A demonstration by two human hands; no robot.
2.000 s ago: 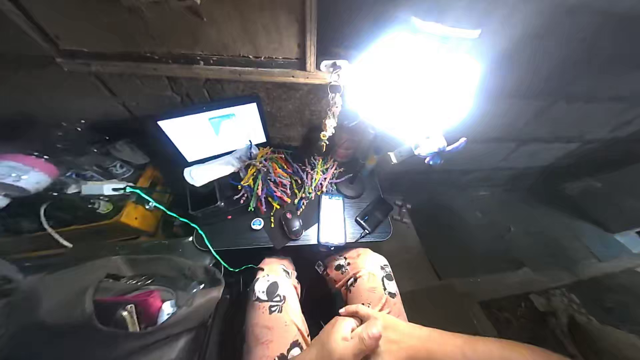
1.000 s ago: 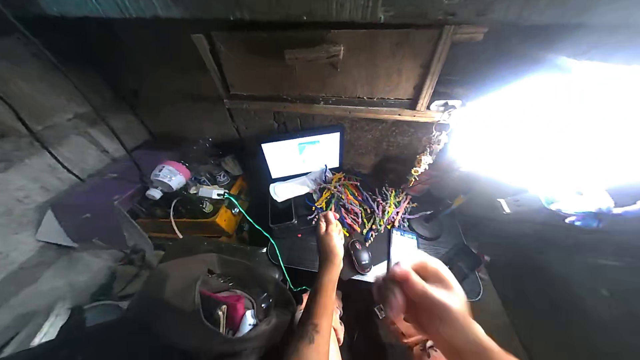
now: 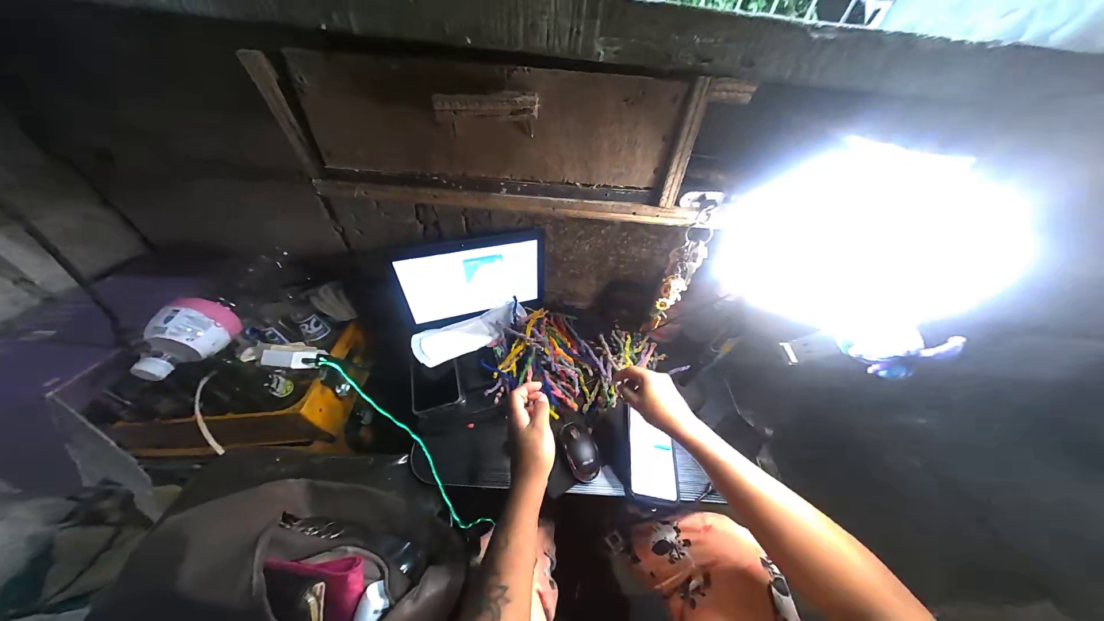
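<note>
A pile of multicoloured braided cords (image 3: 552,358) lies on the small dark table (image 3: 492,466), in front of a lit laptop screen (image 3: 470,278). My left hand (image 3: 532,431) is at the near edge of the pile, fingers bent; whether it pinches a cord is unclear. My right hand (image 3: 653,397) has thumb and fingertips together at the right part of the pile, but what lies between them is too small to tell. A black computer mouse (image 3: 580,451) rests between my forearms. Beside it, a phone with a lit screen (image 3: 653,457) lies partly under my right wrist.
A rolled white sheet (image 3: 461,338) and a dark phone (image 3: 436,386) lie left of the cords. A green cable (image 3: 388,418) runs from a yellow crate (image 3: 319,414) holding bottles. An open dark bag (image 3: 285,509) stands at the lower left. A very bright lamp (image 3: 871,246) hangs at right.
My hands were clasped over my lap two seconds ago. Both have come forward, and my right hand has since reached the right part of the cords. The view has swung left.
</note>
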